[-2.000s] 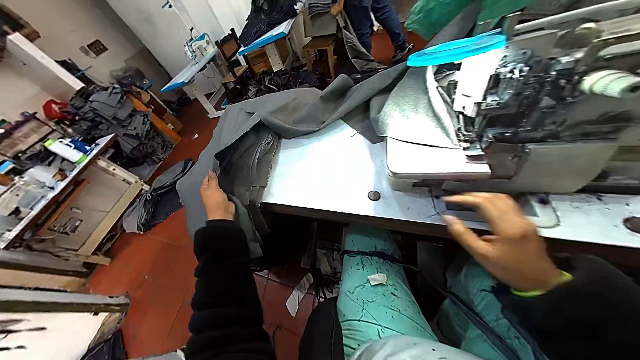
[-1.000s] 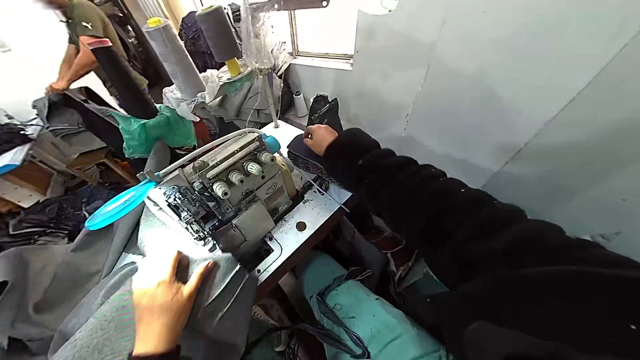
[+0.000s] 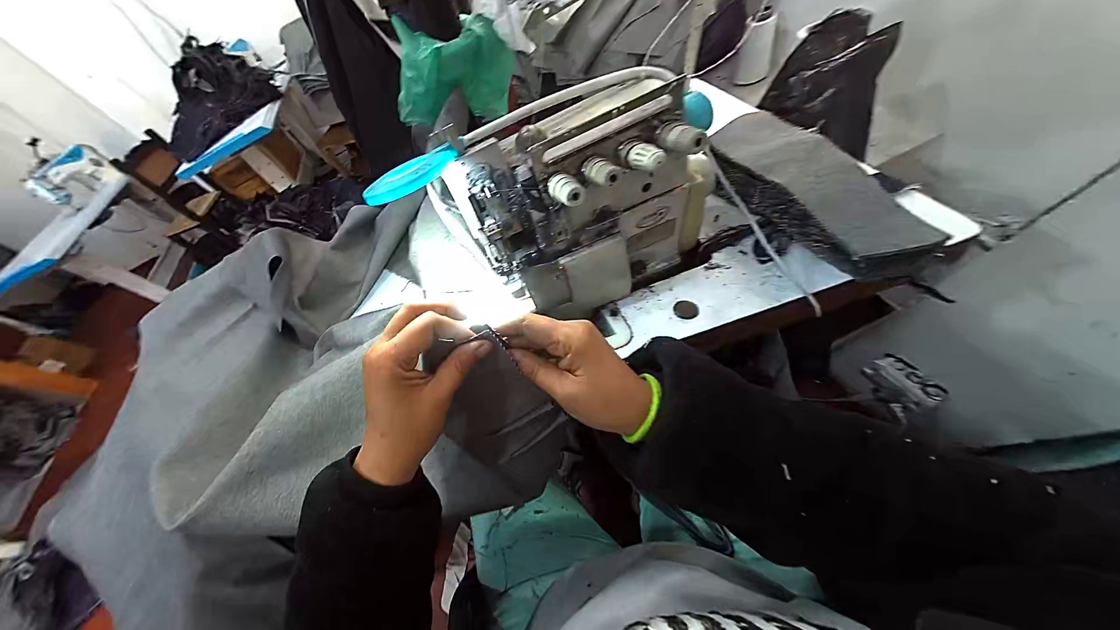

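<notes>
My left hand (image 3: 411, 385) pinches an edge of grey fabric (image 3: 289, 411) between thumb and fingers, just in front of an overlock sewing machine (image 3: 595, 201). On the same stitched edge, close beside it, my right hand (image 3: 577, 367) grips with thumb and forefinger; a green band is at its wrist. Dark thread shows along the edge between the fingertips. The fabric spreads over the left of the machine table (image 3: 744, 289) and hangs down over its front. A lamp lights the area by the presser foot, where glare hides detail.
A stack of cut grey pieces (image 3: 831, 184) lies right of the machine. A blue round tray (image 3: 411, 175) juts out at its left. Behind are a green plastic bag (image 3: 455, 66) and a thread cone (image 3: 755, 48). Another sewing machine (image 3: 74, 175) stands far left.
My right hand has come back from the far right side of the machine to the fabric edge in front. Both hands now hold that edge. The view has swung considerably.
</notes>
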